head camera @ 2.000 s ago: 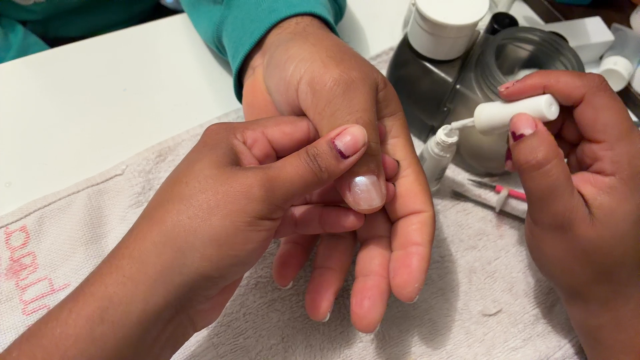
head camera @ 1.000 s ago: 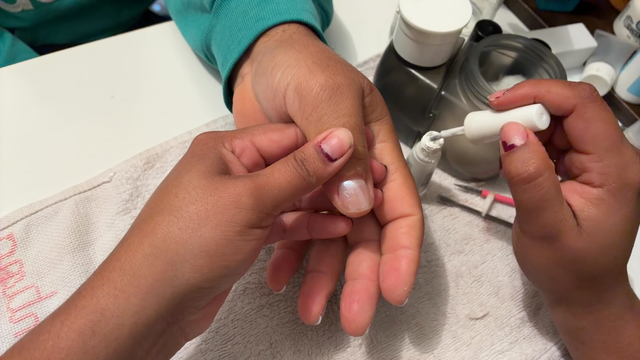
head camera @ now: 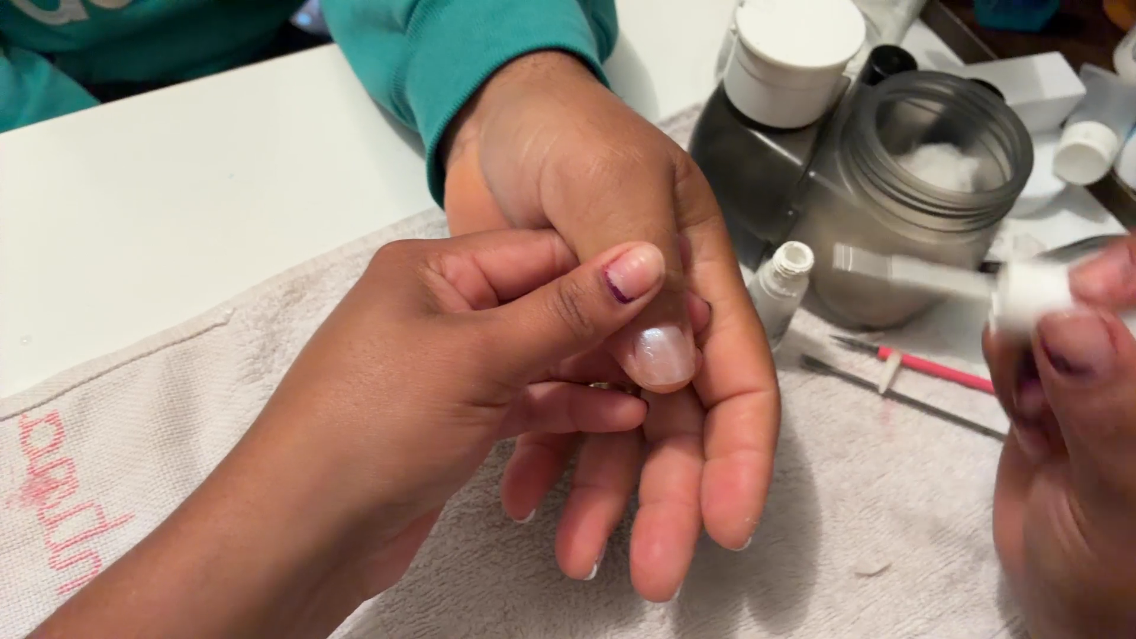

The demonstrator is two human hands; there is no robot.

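Observation:
My left hand (head camera: 461,337) grips the thumb of another person's hand (head camera: 603,177), which lies palm up with its fingers spread towards me. That thumb's nail (head camera: 662,353) is coated in shiny, pearly polish. At the right edge my right hand (head camera: 1078,390), blurred and partly cut off, holds the white cap of a nail polish brush (head camera: 1034,293); the brush points left, clear of the bottle. The small polish bottle (head camera: 779,288) stands uncapped beside the person's hand.
A light towel (head camera: 302,302) with red stitched writing covers part of the white table (head camera: 177,195). Behind the bottle stand a white-lidded jar (head camera: 794,62) and an open grey jar (head camera: 923,204) with white cotton inside. Thin nail tools (head camera: 932,368) lie on the towel at right.
My right hand has moved right, and the brush, earlier at the bottle's mouth, is now out and away from it. My left hand keeps its hold on the thumb.

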